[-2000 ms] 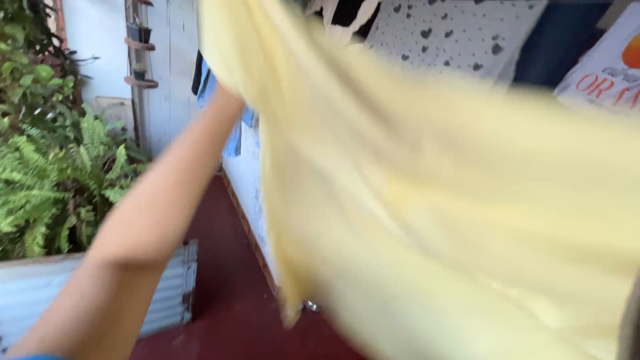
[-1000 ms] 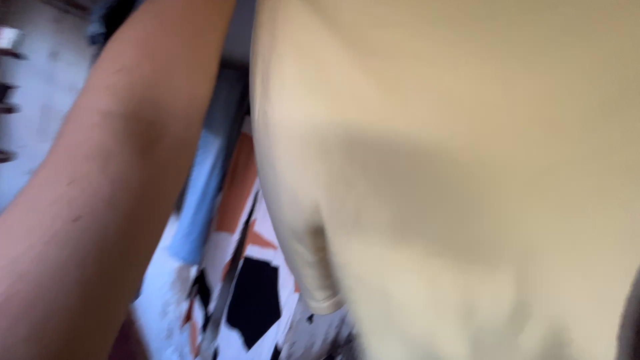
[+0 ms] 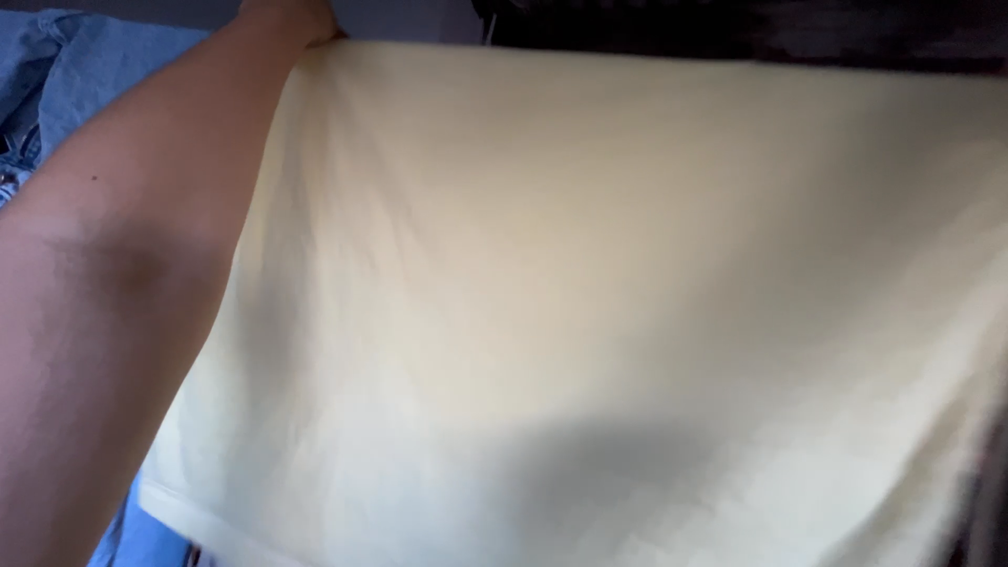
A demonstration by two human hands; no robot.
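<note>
A pale yellow cloth [image 3: 551, 260], stretched along its top edge, fills most of the head view. At its upper left corner is my left hand [image 3: 295, 22], partly cut off by the frame's top and closed on the fabric. My left forearm runs down along the cloth's left side. The cloth hangs down with soft folds near that corner, and a hemmed edge shows at the lower left. My right hand is out of view; the cloth's right side runs past the frame.
Blue denim clothing [image 3: 118, 71] hangs behind my arm at the upper left. More blue fabric [image 3: 153, 535] shows beneath the cloth at the lower left. A dark area lies above the cloth's top edge.
The yellow cloth was swinging and loosely spread two seconds ago; now its top edge is drawn nearly straight. The view has turned away from the ferns and the red floor.
</note>
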